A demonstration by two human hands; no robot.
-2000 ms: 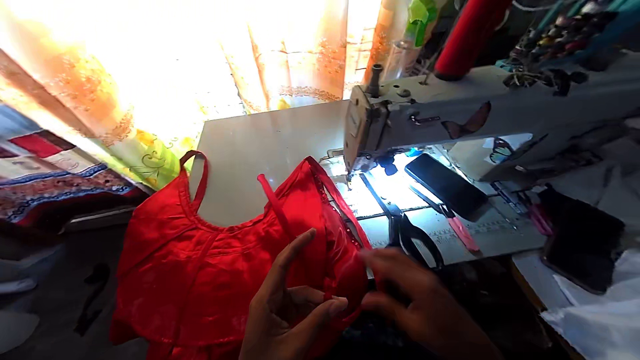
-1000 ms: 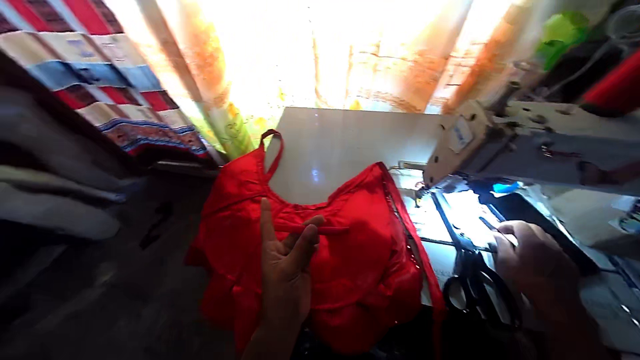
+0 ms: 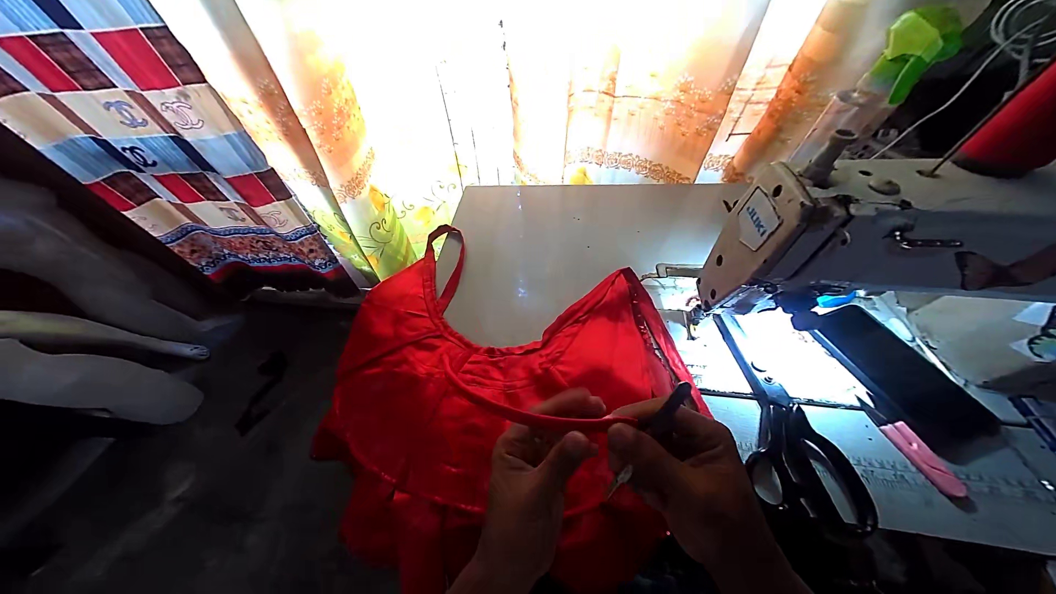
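A red satin garment (image 3: 404,412) with a thin shoulder strap (image 3: 452,272) drapes over the near edge of the sewing table. My left hand (image 3: 536,470) pinches a narrow red fabric strap (image 3: 511,412) between thumb and fingers, above the garment. Close beside it, my right hand (image 3: 685,462) grips the end of that strap. A small dark-handled tool with a pointed metal tip (image 3: 620,478) is also in my right hand; its exact kind is partly hidden by the fingers. Black-handled fabric scissors (image 3: 771,392) lie right of my right hand, under the sewing machine's lamp.
A Juki sewing machine (image 3: 874,239) stands at the right on the table (image 3: 594,223). Under its arm lie a black phone (image 3: 907,371) and a pink-handled pointed tool (image 3: 924,458). A red thread cone (image 3: 1011,124) is above. Curtains hang behind; mannequin parts (image 3: 91,363) are at left.
My right hand has come back from beside the scissors to the garment, now with a small pointed tool. My left hand, open one second ago, now pinches the red strap.
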